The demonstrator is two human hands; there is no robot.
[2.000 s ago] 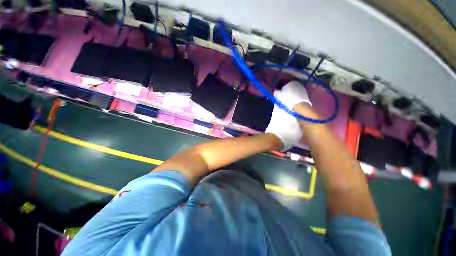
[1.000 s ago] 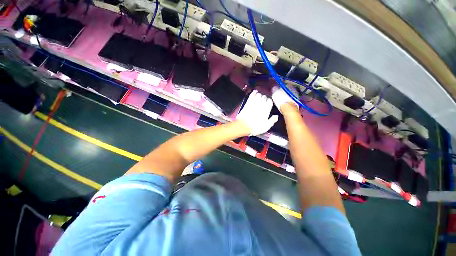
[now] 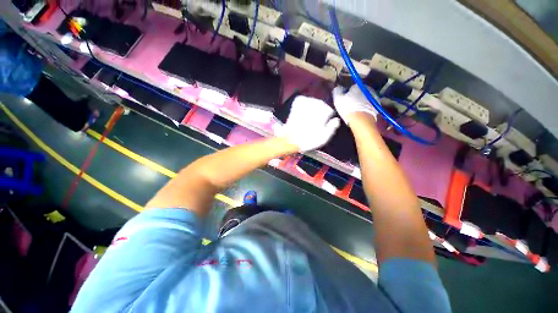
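Observation:
Flat black units [image 3: 258,87] lie in a row on the pink shelf [image 3: 422,171]. My left hand [image 3: 309,122], in a white glove, is over one black unit near the shelf's front edge; its palm side and fingertips are hidden. My right hand [image 3: 355,103], also white-gloved, is just right of it, behind the units near the power strips. A thick blue cable [image 3: 346,58] hangs in front of my right hand and hides part of it. Whether either hand grips anything cannot be told.
Cream power strips [image 3: 464,104] with black adapters [image 3: 473,129] run along the shelf's back. A red-orange tray [image 3: 456,198] stands to the right beside more black units. A lower shelf holds units and red-orange pieces. A person's dark-sleeved arm [image 3: 61,104] shows at the left.
From one second ago, the view has shifted, so the shelf appears further right and lower. My left hand's fingers look less spread over the unit. My right hand remains near the strips.

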